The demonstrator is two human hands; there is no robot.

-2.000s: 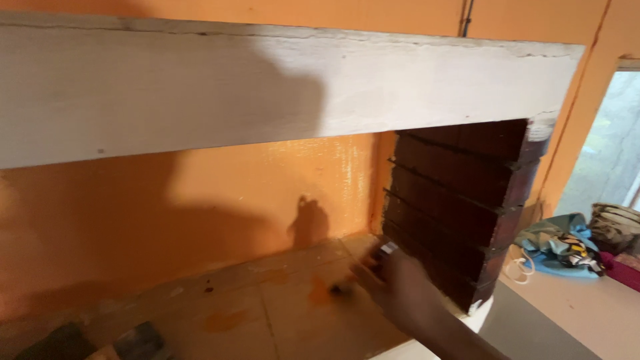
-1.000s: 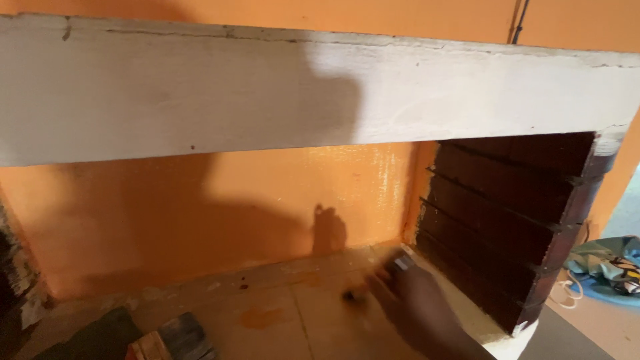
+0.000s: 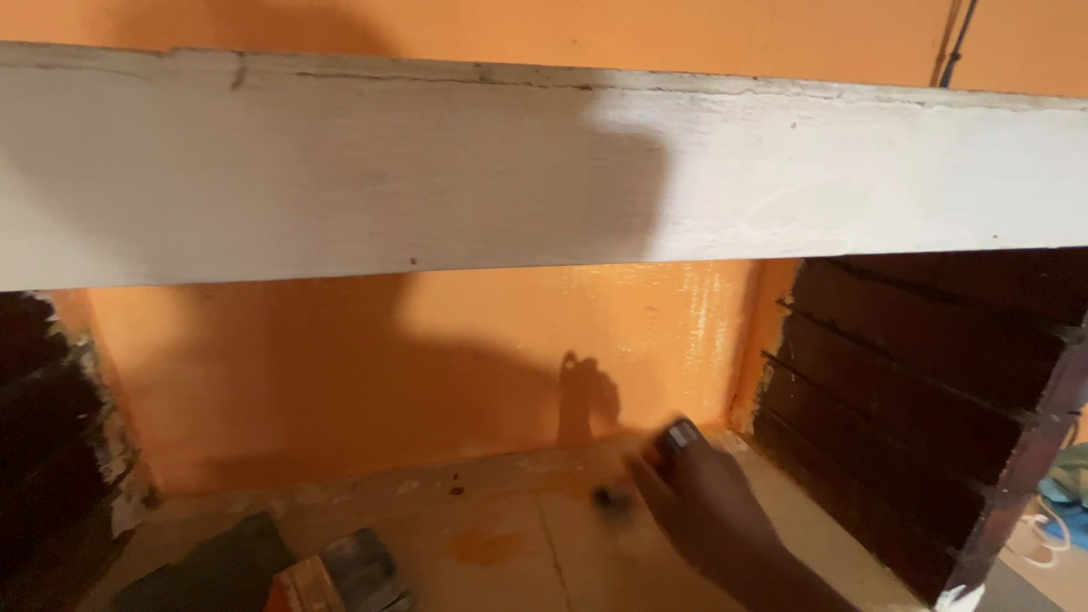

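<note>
My right hand (image 3: 701,493) is low at the right of centre, above the tiled shelf floor (image 3: 595,561) of a recess. Its fingers are closed on a small dark object (image 3: 680,435) with a light patch, too blurred to name. A blurred black tip (image 3: 610,500) shows just left of the fingers; whether it is part of the same object I cannot tell. An orange smear (image 3: 484,546) marks the floor to the left. My left hand is out of view.
A white-painted beam (image 3: 408,170) crosses in front of the orange wall (image 3: 501,374). Dark brick sides (image 3: 901,382) bound the recess. At the lower left lie a wide brush (image 3: 340,578) and a dark green sheet (image 3: 212,565). Blue cloth (image 3: 1062,510) lies at the far right.
The view has swung left, so the recess's left brick side now shows. My right hand stays low over the shelf floor, still holding the small dark object.
</note>
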